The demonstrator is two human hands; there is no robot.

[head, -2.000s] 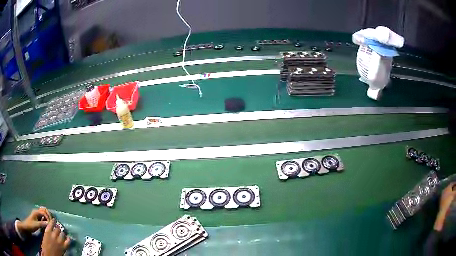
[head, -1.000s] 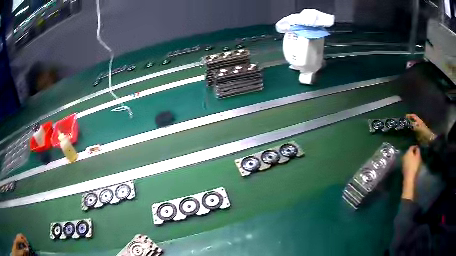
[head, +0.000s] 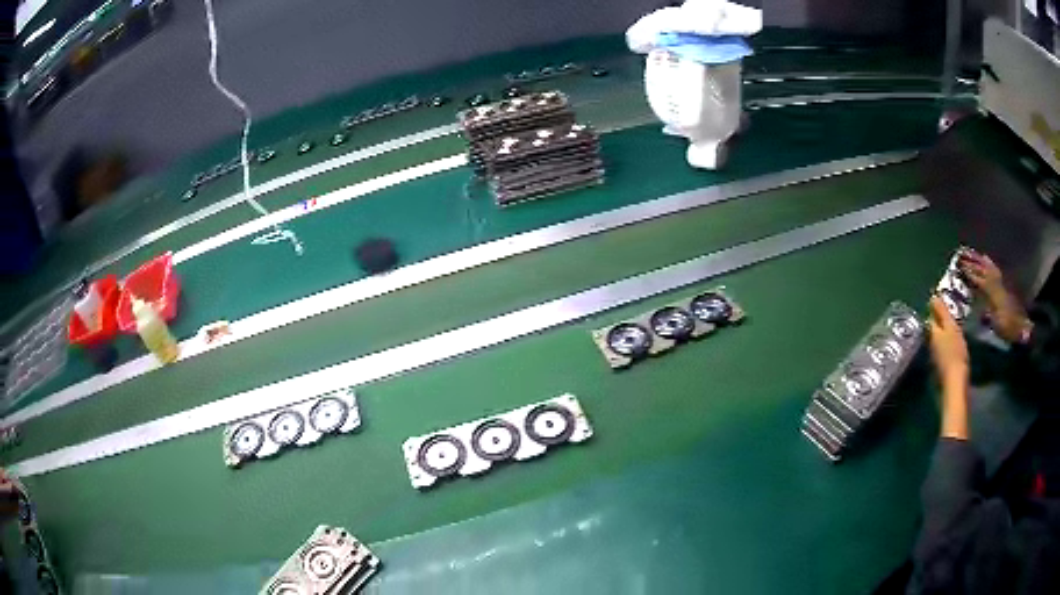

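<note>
Neither of my hands is in view. Nearest in front of me, a stack of pale three-circle plates (head: pixel 321 565) is cut off by the bottom edge. Beyond it, a three-cavity jig (head: pixel 498 441) with dark rings lies on the green belt. A second jig (head: pixel 291 428) lies to its left and a third jig (head: pixel 671 327) to its right, farther back. All three carry black rings with pale centres.
At right, another person's hands (head: pixel 951 349) hold a jig (head: pixel 955 286) beside a plate stack (head: pixel 862 378). Another hand (head: pixel 8 497) is at the left edge by a jig. Behind the metal rails stand red bins (head: pixel 149 293), a yellow bottle (head: pixel 154 331) and stacked jigs (head: pixel 544 160).
The view has swung right. The small jig at lower left has left its place; one now shows by the left-edge hand. The person at right has lifted and tilted a jig with both hands.
</note>
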